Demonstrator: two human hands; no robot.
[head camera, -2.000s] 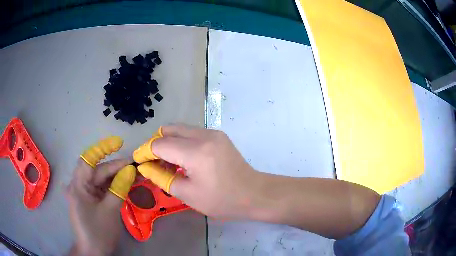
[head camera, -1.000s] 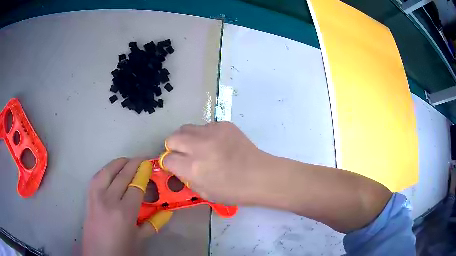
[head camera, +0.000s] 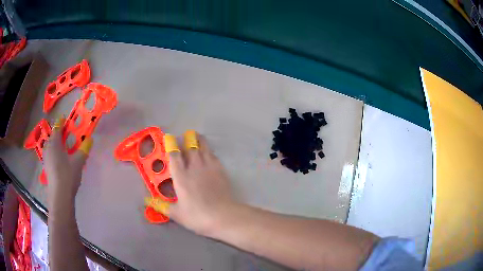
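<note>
My left hand (head camera: 64, 164), with yellow finger cots, grips the lower end of an orange-red grip shell (head camera: 83, 112) at the left of the table. My right hand (head camera: 200, 185) holds another orange-red shell (head camera: 143, 157) by its right side, fingers on the upper edge and thumb near the lower horn. This shell lies on or just above the tabletop. Two more shells lie beside the left one: one behind (head camera: 68, 82), one partly hidden by my left hand (head camera: 37, 138). A pile of small black parts (head camera: 297, 142) lies right of my right hand.
A brown carton (head camera: 26, 100) stands at the table's far left, with orange shells beyond it. More orange shells (head camera: 22, 230) show below the table edge at lower left. A large yellow sheet (head camera: 456, 174) lies at the right. A dark green raised strip (head camera: 238, 37) runs behind the table.
The view has swung left, so the pile and yellow sheet appear further right. My left hand has left the worked shell and gripped another at the left. My right hand now holds a shell by its side.
</note>
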